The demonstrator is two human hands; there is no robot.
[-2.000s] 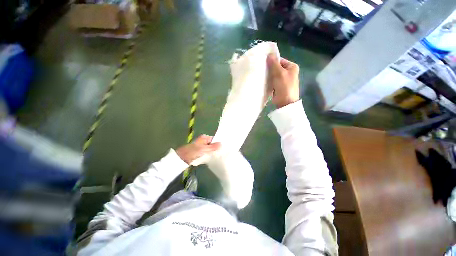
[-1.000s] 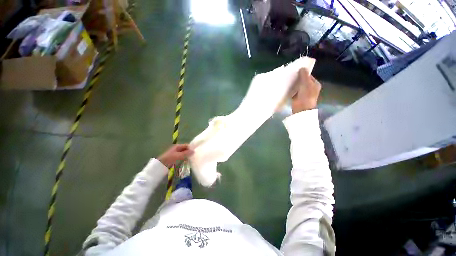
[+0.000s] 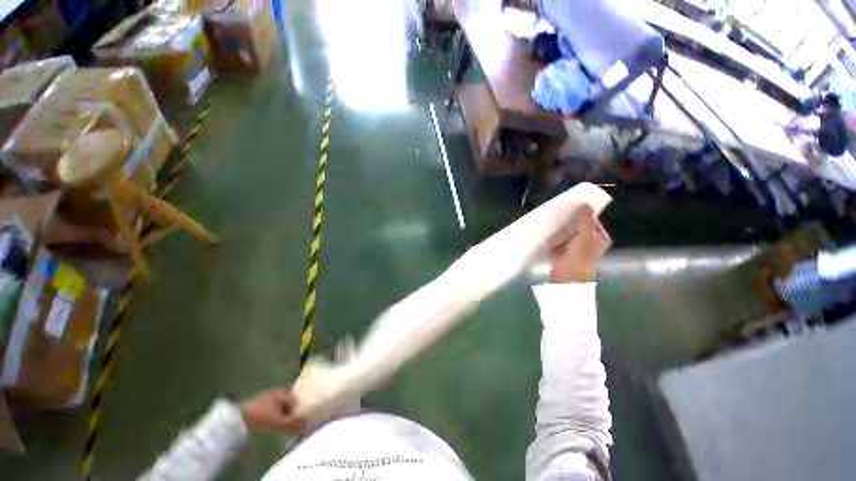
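A long cream cut panel (image 3: 436, 299) is stretched slantwise in the air between my two hands, above the green floor. My right hand (image 3: 580, 248) grips its upper end, at the right of the view. My left hand (image 3: 272, 411) grips its lower end, at the lower left, near my body. The panel's edges look frayed, and its lower end is slightly blurred. The fingers are partly hidden by the cloth.
Cardboard boxes (image 3: 58, 324) and a wooden stool (image 3: 94, 158) stand at the left beside yellow-black aisle tape (image 3: 316, 221). A brown table (image 3: 497, 70) with light blue cloth (image 3: 563, 86) is ahead right. A grey-white surface (image 3: 770, 404) is at the lower right.
The view has moved along the aisle; the stool and more boxes have come into view. My hands sit lower and farther apart in the picture, and the panel is stretched out longer between them.
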